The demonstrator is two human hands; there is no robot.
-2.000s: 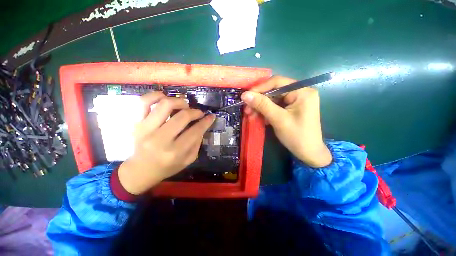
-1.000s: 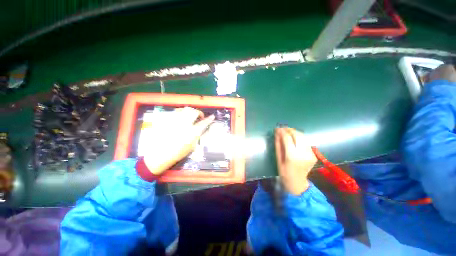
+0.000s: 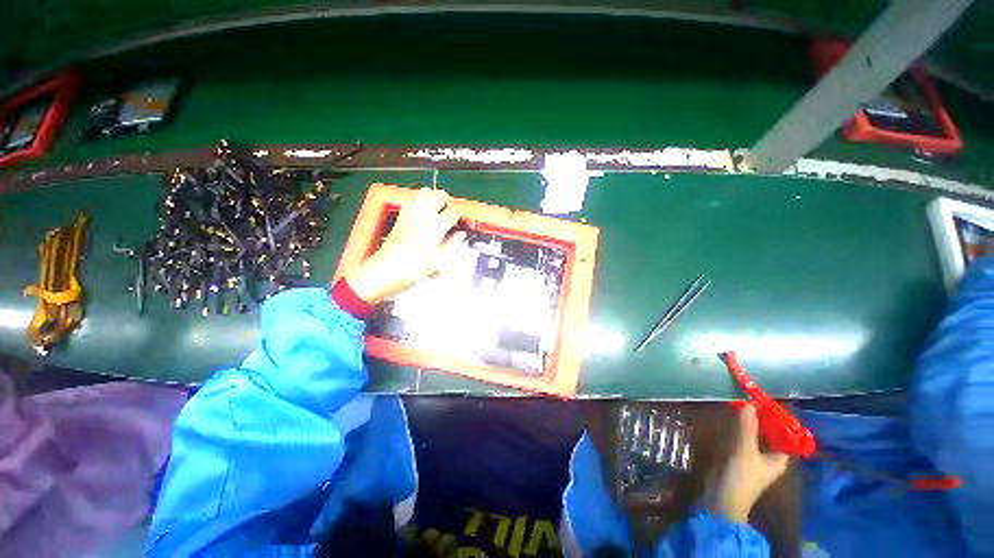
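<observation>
The open tablet (image 3: pixel 496 278) lies in the red-orange foam frame (image 3: pixel 582 305), tilted on the green bench, its battery area glaring white. My left hand (image 3: pixel 412 253) is on the frame's upper left part; its fingertips bend over the top edge, and I cannot tell whether they grip it. My right hand (image 3: pixel 752 463) is low at the right, beside the red-handled tool (image 3: pixel 776 423); its fingers touch or nearly touch the red handle, and the grip is unclear. The tweezers (image 3: pixel 674 313) lie alone on the bench right of the frame.
A pile of black flex cables (image 3: pixel 234 234) lies left of the frame, with a gold-orange flex bundle (image 3: pixel 58 281) farther left. White backing paper (image 3: pixel 565 182) is at the bench's back edge. More framed units stand beyond the edge strip. A blue-sleeved person (image 3: pixel 954 371) is at right.
The tweezers have left my right hand and lie on the bench. My right hand has moved down to the red-handled tool. The frame has turned slightly, and my left hand has moved to its upper left.
</observation>
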